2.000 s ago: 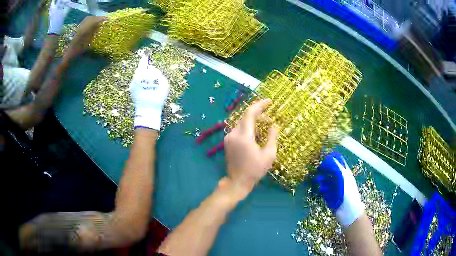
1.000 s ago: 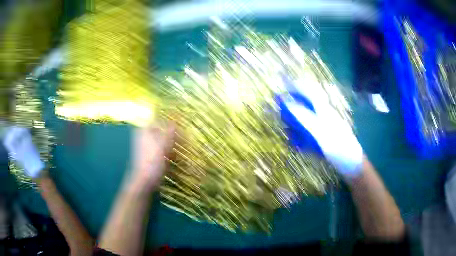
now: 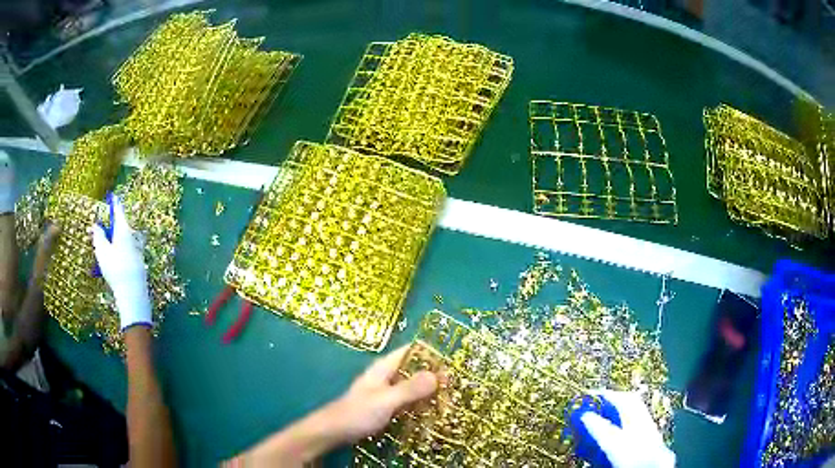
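My left hand [image 3: 389, 393], bare, grips the left edge of a gold sprue frame [image 3: 494, 402] at the bottom of the view. My right hand [image 3: 618, 430], in a white and blue glove and partly cut off by the lower edge, is at the frame's right part; whether its fingers grip it is hard to tell. The frame lies over or just above a glittering pile of loose parts [image 3: 595, 334]. A thick stack of full frames [image 3: 339, 238] sits up and left of my left hand.
Red-handled cutters [image 3: 231, 315] lie left of the stack. More frame stacks [image 3: 421, 101] and an emptied frame [image 3: 604, 163] lie beyond the white strip [image 3: 549, 233]. A dark phone-like rectangle [image 3: 723, 356] and blue bin [image 3: 767, 366] are at right. Another worker's gloved hand [image 3: 124, 265] holds a frame at left.
The view has shifted and sharpened. My left hand has moved from the full stack to a single frame, now held over the loose pile near my right hand.
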